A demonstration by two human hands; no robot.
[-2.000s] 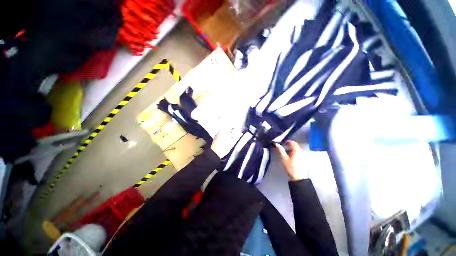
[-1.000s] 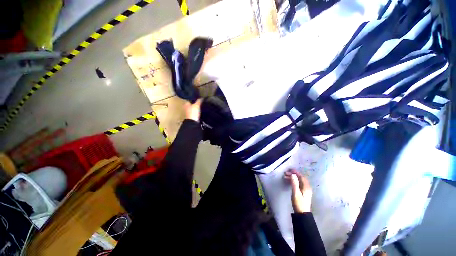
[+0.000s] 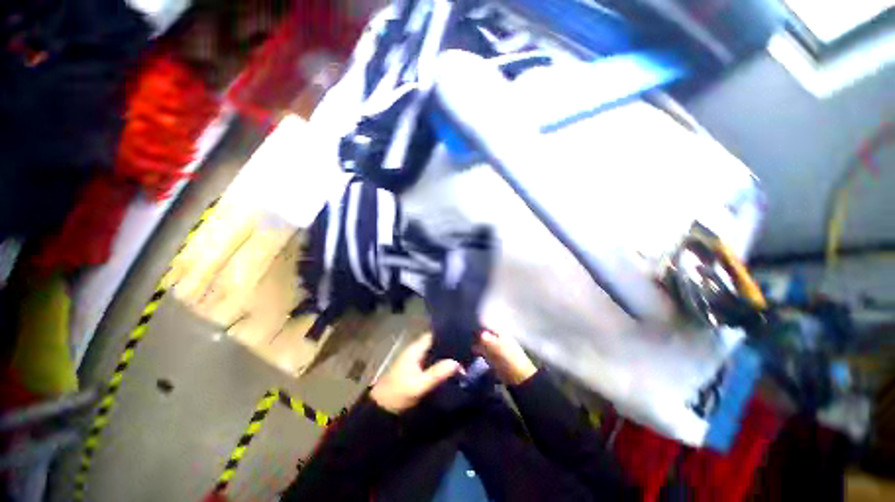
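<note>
My left hand (image 3: 403, 378) and my right hand (image 3: 507, 356) both hold a dark fabric piece (image 3: 458, 304) between them, near the front edge of the table. Its far end lies by the bundle of black-and-white striped pieces (image 3: 365, 230), which rests along the left side of the white table (image 3: 579, 333) and hangs over its edge. The picture is blurred, so how the fingers grip and the piece's lower end are unclear.
The pale padded arm (image 3: 530, 186) crosses the table, with a blue bar (image 3: 613, 93) behind it. The steam iron (image 3: 714, 279) stands at the right. Cardboard (image 3: 240, 279) lies below the table at the left. Red material (image 3: 162, 127) is at the upper left.
The view has turned right. My left hand has left the cardboard and joined my right hand at the dark piece. The dark piece from the cardboard is now up at the table edge.
</note>
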